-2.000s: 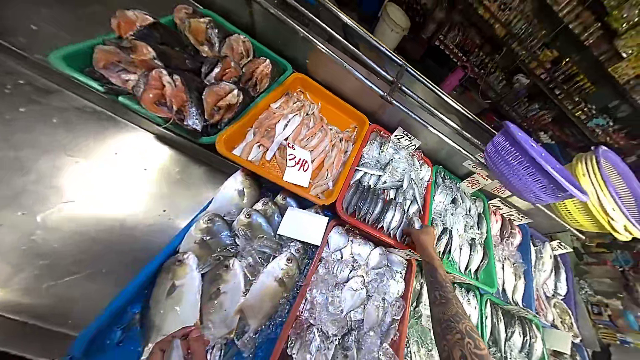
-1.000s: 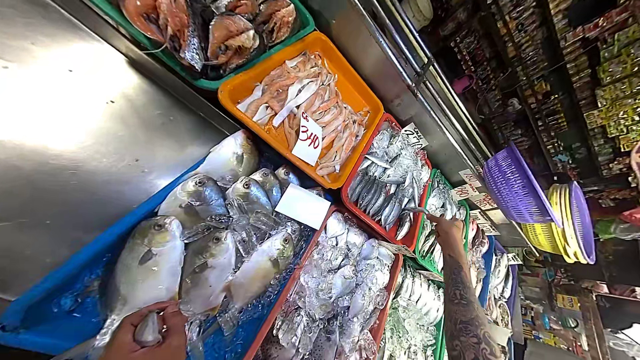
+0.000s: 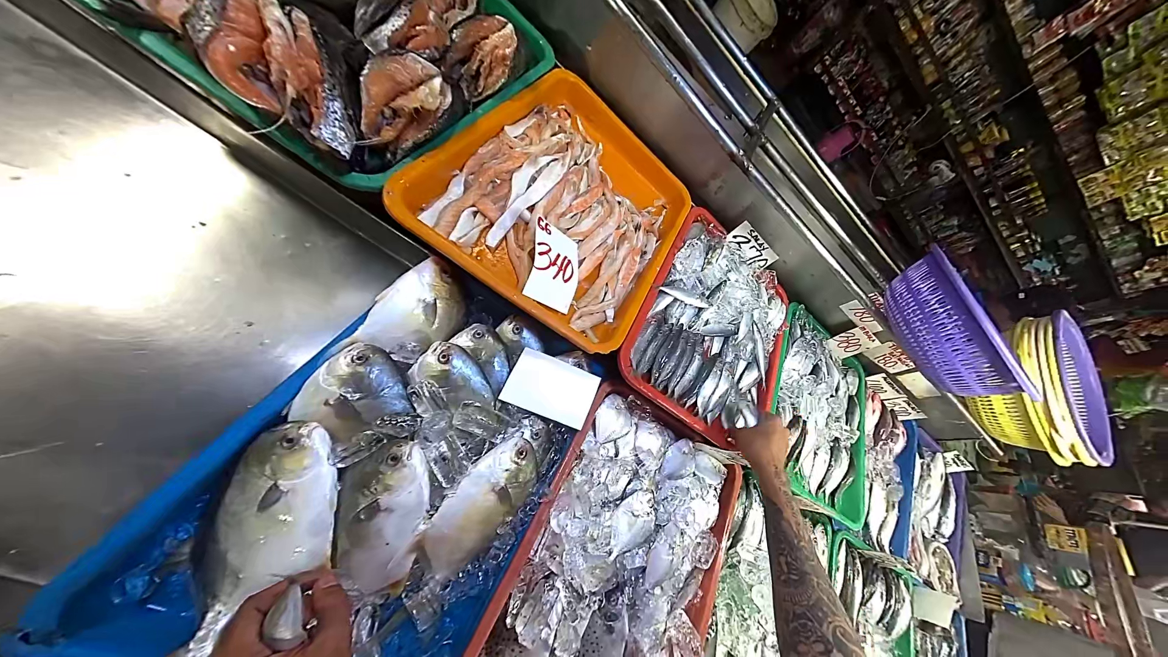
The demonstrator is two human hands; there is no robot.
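My left hand [image 3: 290,617] is at the bottom left, its fingers around a small pale, pointed object [image 3: 285,620] that may be part of a fish. It is over the lower end of a large silvery flat fish [image 3: 278,511] in the blue tray [image 3: 100,570]. Several similar fish lie on ice beside it. My right hand [image 3: 765,442] reaches to the lower corner of a red tray [image 3: 689,418] of small silver fish [image 3: 680,360]. Its fingertips are against fish there and partly hidden, so their hold is unclear.
Salmon pieces [image 3: 401,96] fill a green tray; an orange tray [image 3: 630,173] holds fish strips and a price card [image 3: 553,266]. Iced fish [image 3: 620,511] lie in another red tray. More fish trays continue right, near purple and yellow baskets [image 3: 949,319]. Metal rails [image 3: 766,155] run behind.
A second ago my right hand held a small fish raised by the red tray's edge; now it is down at the tray's corner. My left hand still holds the pale object.
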